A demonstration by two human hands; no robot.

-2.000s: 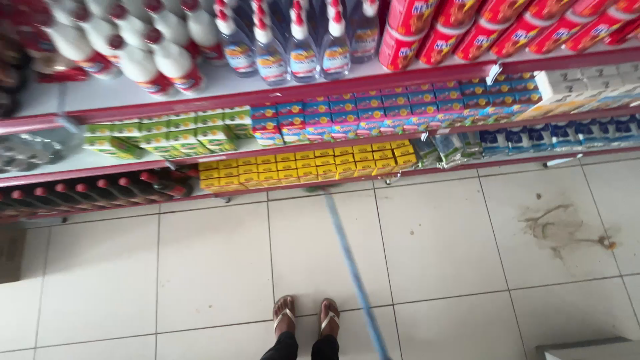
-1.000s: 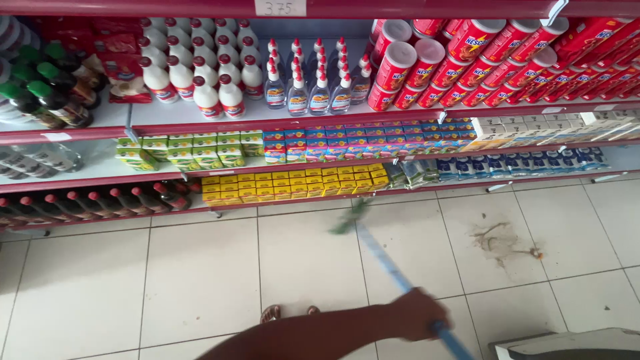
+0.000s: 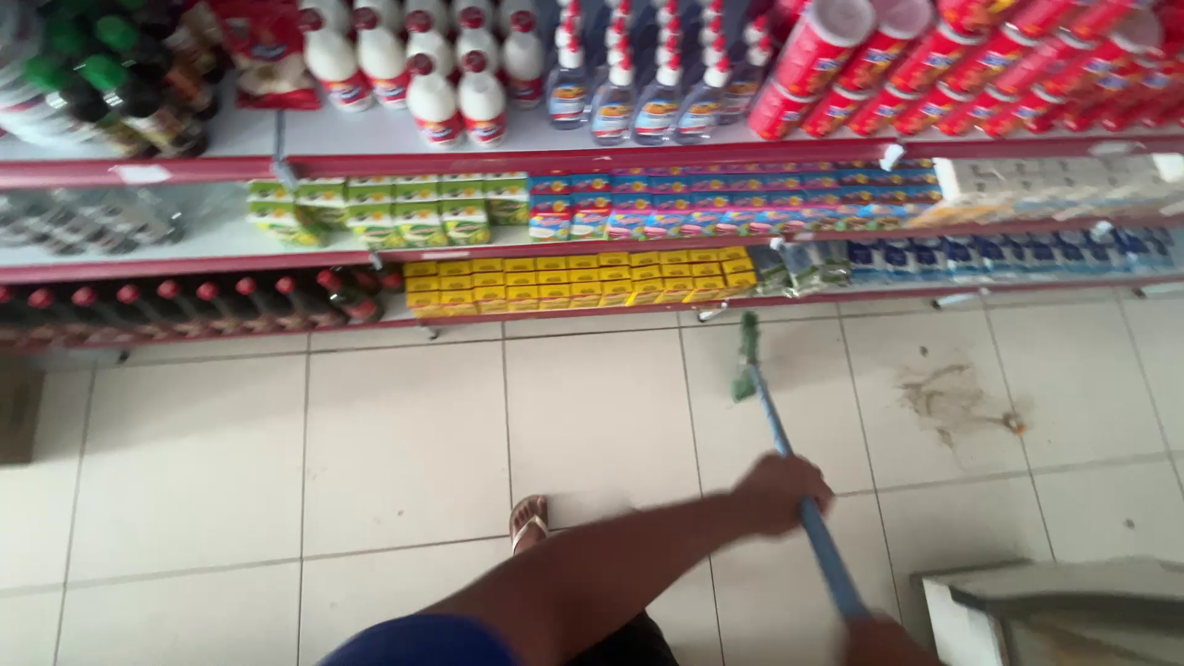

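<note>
A broom with a blue handle (image 3: 775, 421) slants from the lower right up to its green head (image 3: 746, 356), which is near the floor just in front of the bottom shelf. My left hand (image 3: 784, 495) is closed around the middle of the handle, its arm reaching across from the lower left in a blue sleeve. My right hand (image 3: 888, 643), blurred and partly cut off by the bottom edge, grips the handle farther back. A brown smear (image 3: 948, 393) marks the floor tiles to the right of the broom head.
Along the far side runs a shelf unit (image 3: 592, 322) with yellow boxes (image 3: 573, 282), dark bottles, red cans (image 3: 814, 51) and white bottles. A sandaled foot (image 3: 530, 523) stands on the tiles. At lower right is a grey-white edged object (image 3: 1054, 592); a brown box (image 3: 18, 407) is at far left.
The broom head has moved right along the shelf front. My left arm, out of view two seconds ago, now reaches across to the handle, and my right hand has come into view.
</note>
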